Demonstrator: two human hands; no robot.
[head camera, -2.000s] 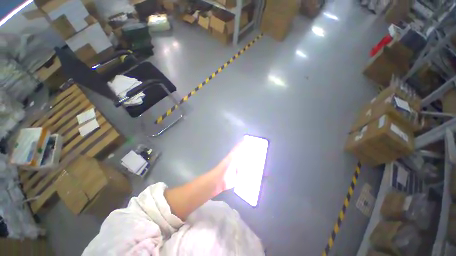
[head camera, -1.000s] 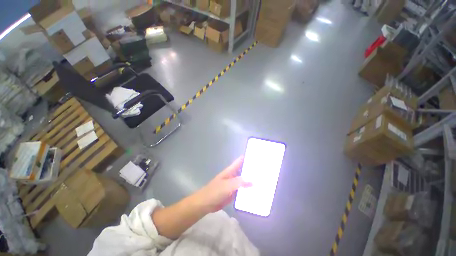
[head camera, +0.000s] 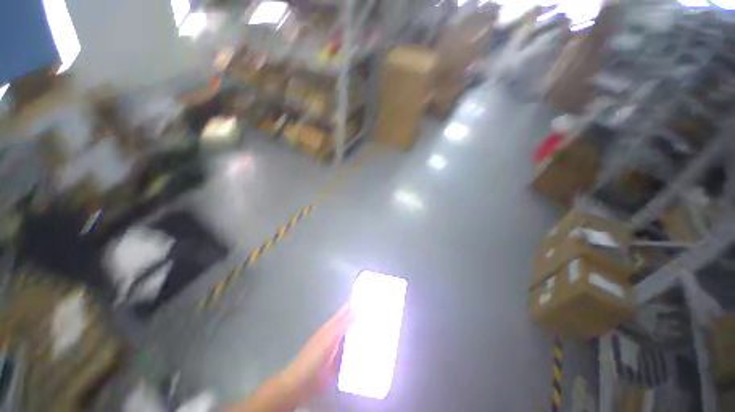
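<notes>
A smartphone (head camera: 373, 335) with a glaring white screen is held upright in front of me at the lower middle. My left hand (head camera: 316, 360) comes in from the bottom edge and grips the phone along its left side. The hand is blurred, and its fingers behind the phone are hidden. The screen content is washed out. My right hand is not in the picture.
Stacked cartons (head camera: 582, 273) stand by the right rack. A tall carton (head camera: 405, 96) stands at the back beside another rack. A black chair (head camera: 173, 261) holding white papers is at the left. Yellow-black tape (head camera: 266, 248) crosses the grey floor. A blurred pallet area is lower left.
The view has tilted up and blurred, so the aisle shows farther and the floor things sit lower. The phone and left hand are lower and a little farther left in the picture. The grip stays.
</notes>
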